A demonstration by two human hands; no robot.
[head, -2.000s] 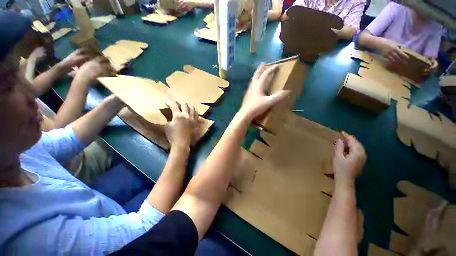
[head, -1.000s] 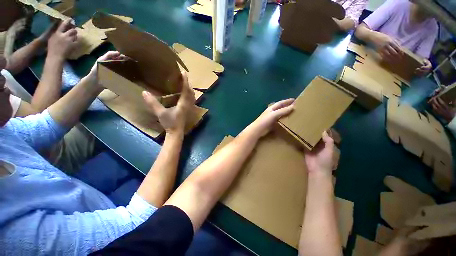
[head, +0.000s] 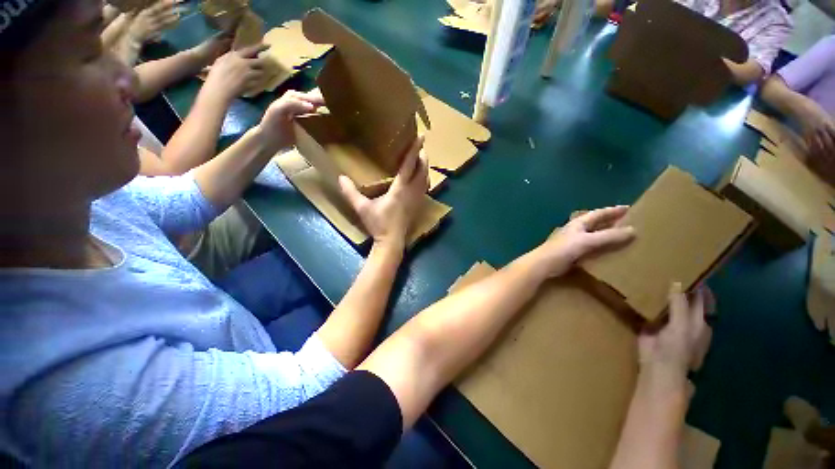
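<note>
A closed brown cardboard box [head: 673, 240] is held between my two hands, tilted, above flat blanks. My left hand [head: 593, 240] lies on its left edge with the fingers over the top face. My right hand [head: 677, 332] grips its near right corner, thumb on the top face. The underside of the box is hidden. A flat cardboard blank [head: 558, 366] lies on the table below, partly covered by my forearms and the box.
A person in light blue at the left holds a part-folded box [head: 362, 110] over blanks. Another closed box [head: 769, 203] stands beyond mine. Posts [head: 506, 55] stand on the green table [head: 513, 169]. A dark brown cardboard panel [head: 673, 55] stands at the back right, near other people's hands.
Two seconds ago my left hand held the box upright and my right hand was at the blank's edge. Now both hands hold the box. The whole view has shifted left since one second ago.
</note>
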